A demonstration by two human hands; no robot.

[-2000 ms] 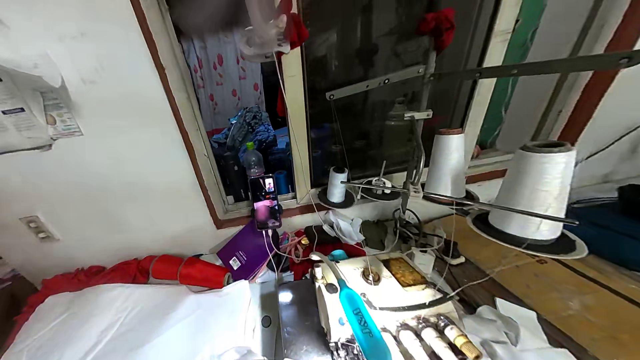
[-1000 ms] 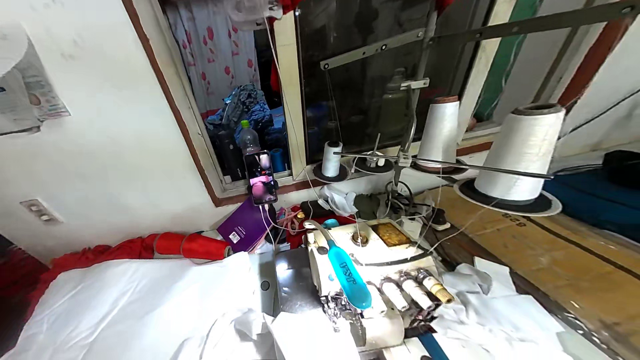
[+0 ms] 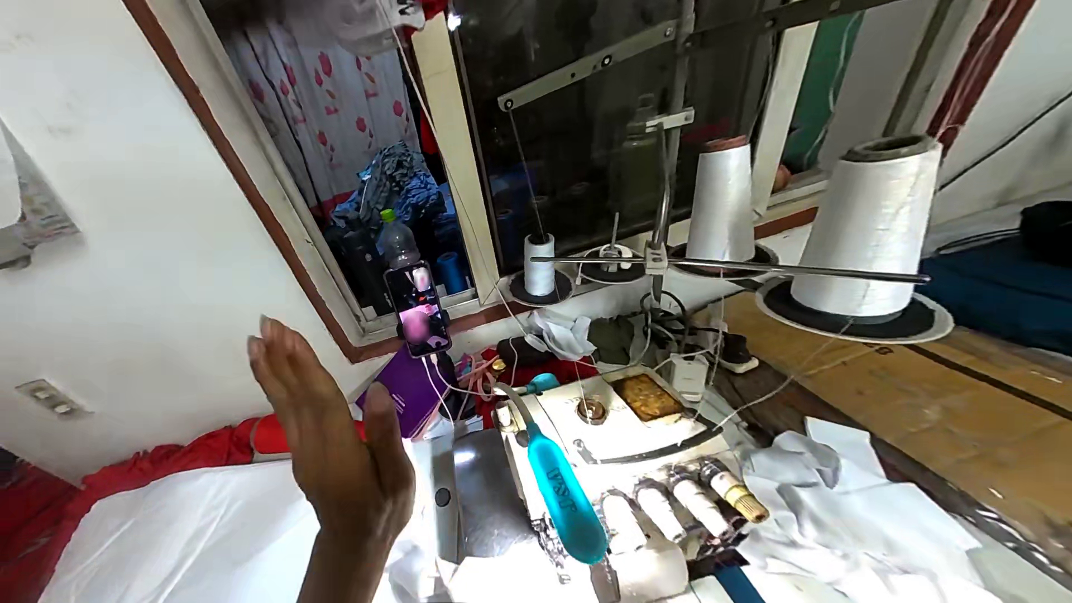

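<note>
My left hand is raised at left centre, fingers pointing up and thumb apart, holding nothing. It appears in front of the white cloth and the wall. Right of it stands an overlock sewing machine with a teal-handled tool or lamp over it and several white tension knobs at its front. Large white thread cones and a small spool stand on the thread stand behind. My right hand is out of view.
A lit phone stands upright near the window, above a purple packet. White fabric scraps lie right of the machine, beside a brown board. Red cloth runs along the wall. A metal thread-stand rod crosses the view.
My left hand has come into view at left centre; neither earlier frame shows it.
</note>
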